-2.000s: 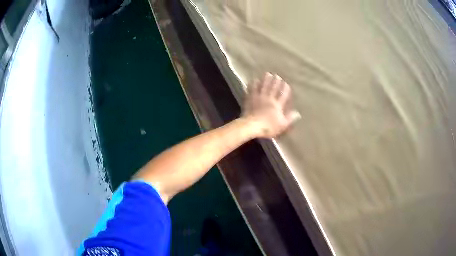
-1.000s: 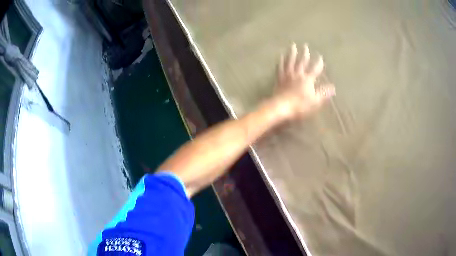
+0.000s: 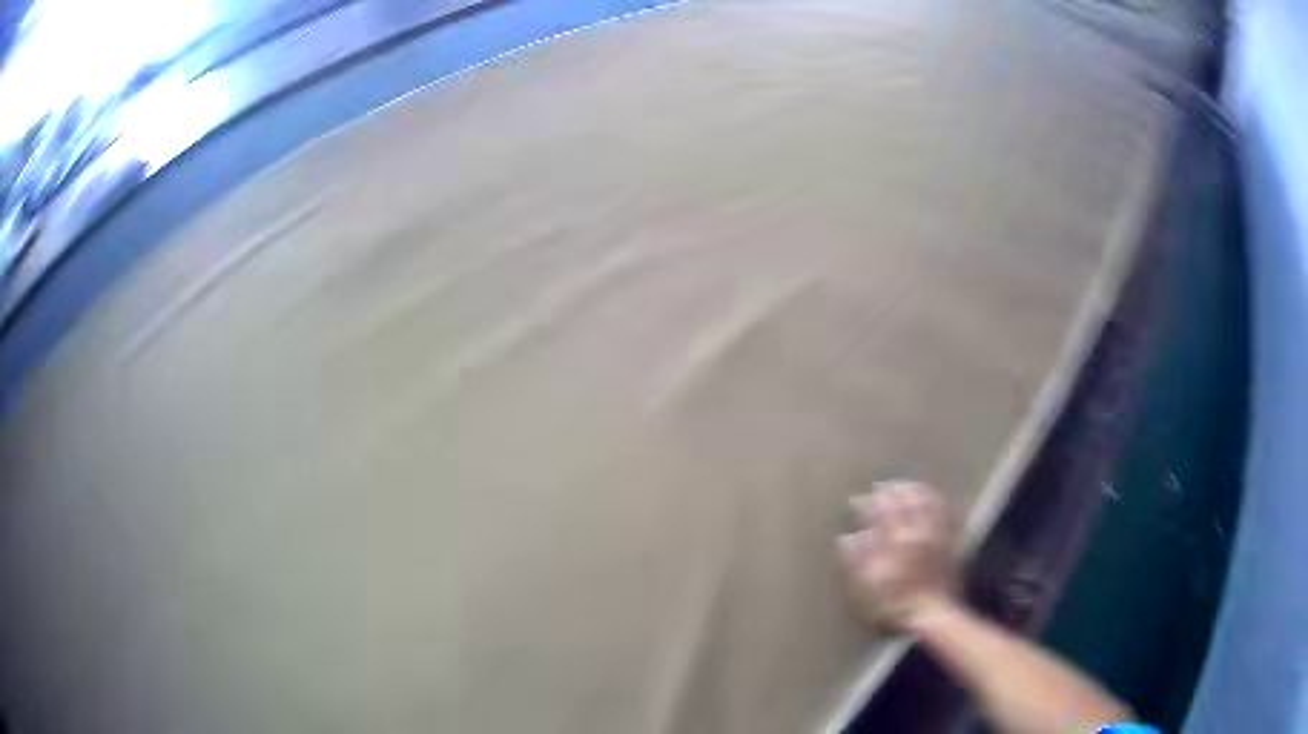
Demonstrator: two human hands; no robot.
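The tan fabric (image 3: pixel 560 445) covers the wide table and fills most of the view, with several soft wrinkles across it. Its thin pale near edge (image 3: pixel 1054 387) runs diagonally down the right side. My right hand (image 3: pixel 901 556) is at lower right, on or just above the fabric beside this edge. Its fingers look bent, but it is blurred, and I cannot tell whether they pinch the cloth. The forearm comes from the lower right corner, with a bit of blue sleeve. My left hand is out of the picture.
The dark brown table rim (image 3: pixel 1076 466) runs along the fabric's near edge. Beyond it lies the green floor aisle (image 3: pixel 1176 473), then a pale blue-white surface (image 3: pixel 1281 373) at far right. A blue-grey band (image 3: pixel 344 122) borders the far side. Bright blurred shapes show at upper left.
The view has swung round, so the aisle and table rim are now on the right. My left hand, earlier spread on the fabric, has left the picture. My right hand has come into view.
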